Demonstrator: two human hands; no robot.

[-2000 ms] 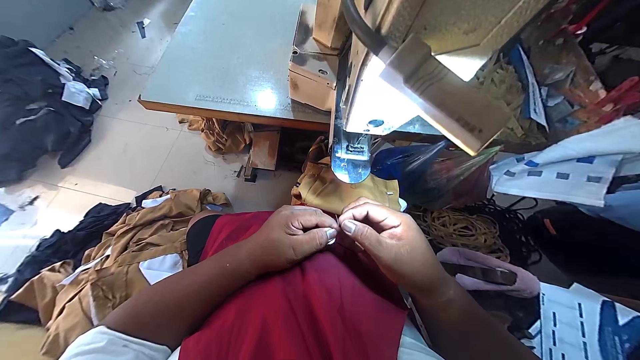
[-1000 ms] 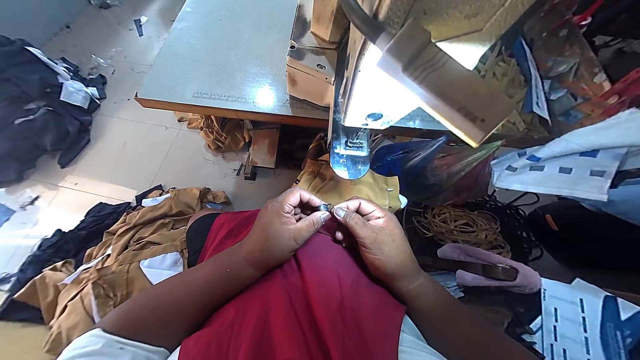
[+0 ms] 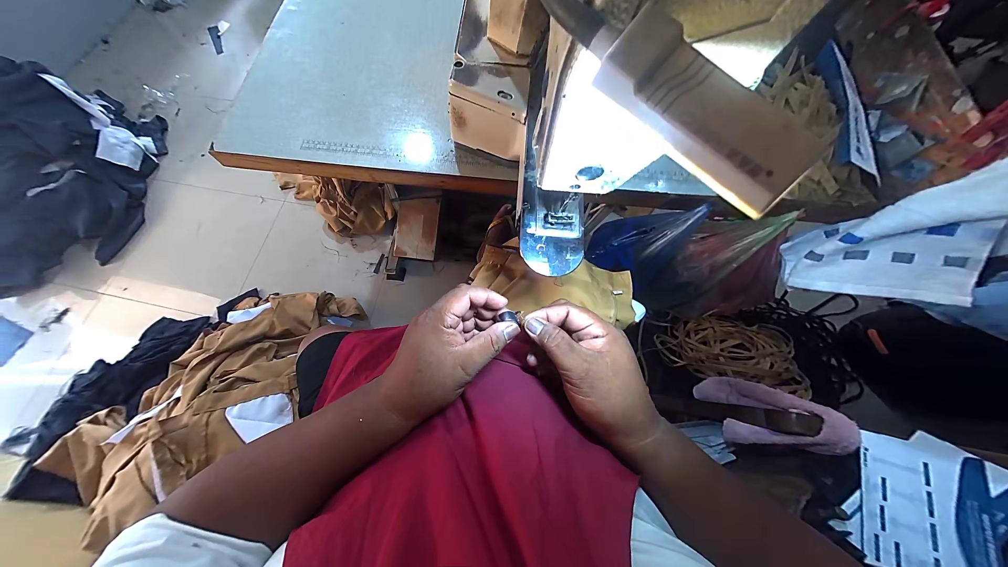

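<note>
My left hand [image 3: 457, 346] pinches a small dark metal piece, possibly a sewing machine bobbin case [image 3: 508, 316], between thumb and fingers. Close against it, my right hand [image 3: 579, 354] has its thumb and index finger together at the piece's right side; what they grip is too small to tell. Both hands are over the red cloth [image 3: 488, 472] on my lap. Just beyond them is the rounded metal end of a sewing machine's arm bed [image 3: 553, 236], with mustard cloth [image 3: 543, 287] hanging beneath it.
A lit lamp or machine head [image 3: 709, 110] overhangs the worktable [image 3: 354, 87]. Brown garments [image 3: 228, 378] lie at left, dark clothing [image 3: 63, 173] on the floor beyond. To the right are coiled tan strips [image 3: 732, 350], plastic bags [image 3: 693, 252] and a pink-wrapped handle [image 3: 780, 421].
The small dark piece now shows more plainly between my fingertips than two seconds ago. My left fingers have lifted and curled, and my right fingertips have shifted around the piece.
</note>
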